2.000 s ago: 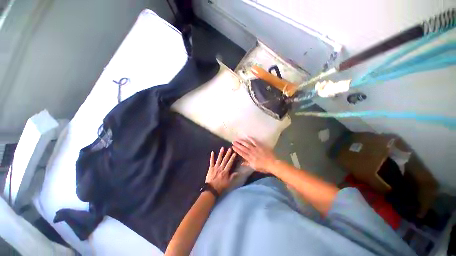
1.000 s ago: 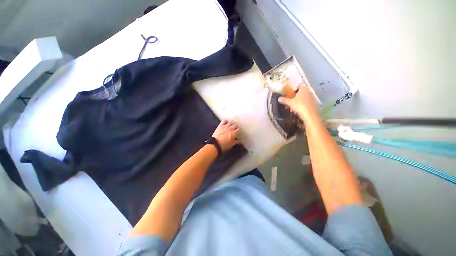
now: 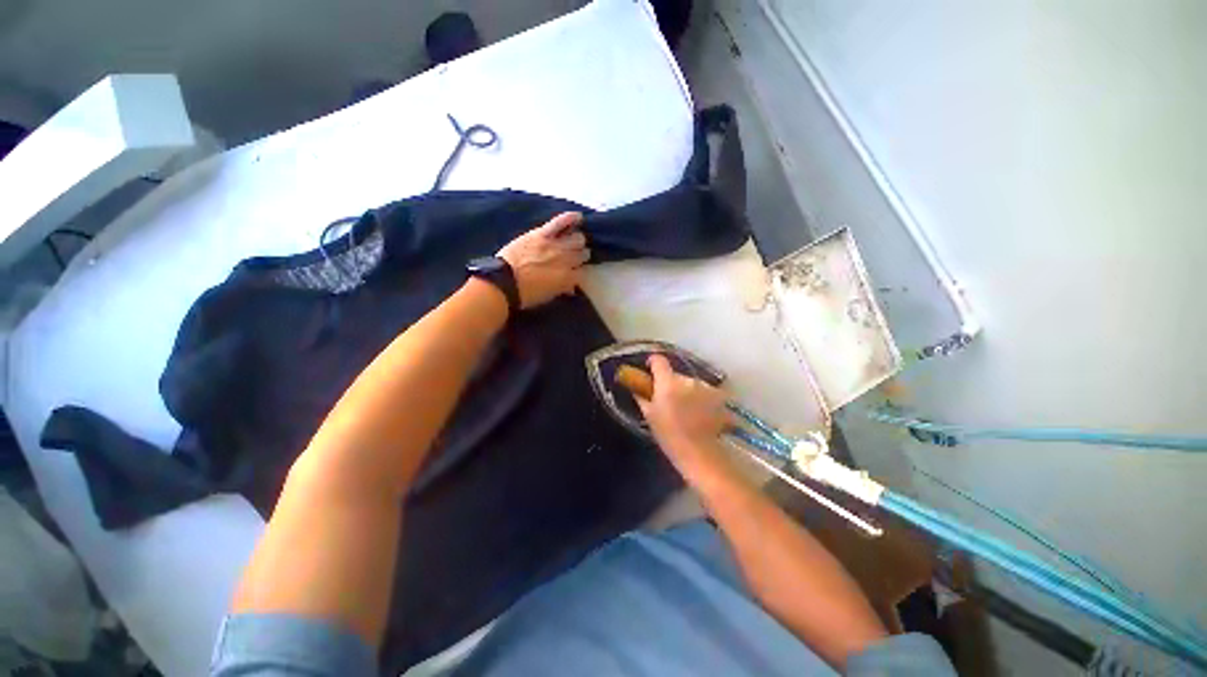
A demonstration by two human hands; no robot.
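Note:
A dark knit top [image 3: 530,437] lies spread over the padded ironing table, its neckline at the upper left. My right hand [image 3: 682,407] is closed around the orange-brown handle [image 3: 635,382] of the steam iron [image 3: 609,364]. The iron lies on the top's side edge, pointing left. My left hand [image 3: 545,262], with a dark band at the wrist, is on the top where a sleeve joins the body. Its fingers look bent; whether they pinch the cloth is unclear. A thin grey cord [image 3: 457,152] lies beyond the neckline.
The white ironing table [image 3: 569,79] has a yellowed right part. The square metal iron rest [image 3: 841,324] stands at its right edge by a pale wall. Light blue hoses [image 3: 980,540] run from the iron to the lower right. A white box-shaped beam [image 3: 99,152] is at the upper left.
My right hand has taken the iron off its rest and brought it left onto the top. My left hand has moved from the lower side edge up to the sleeve joint.

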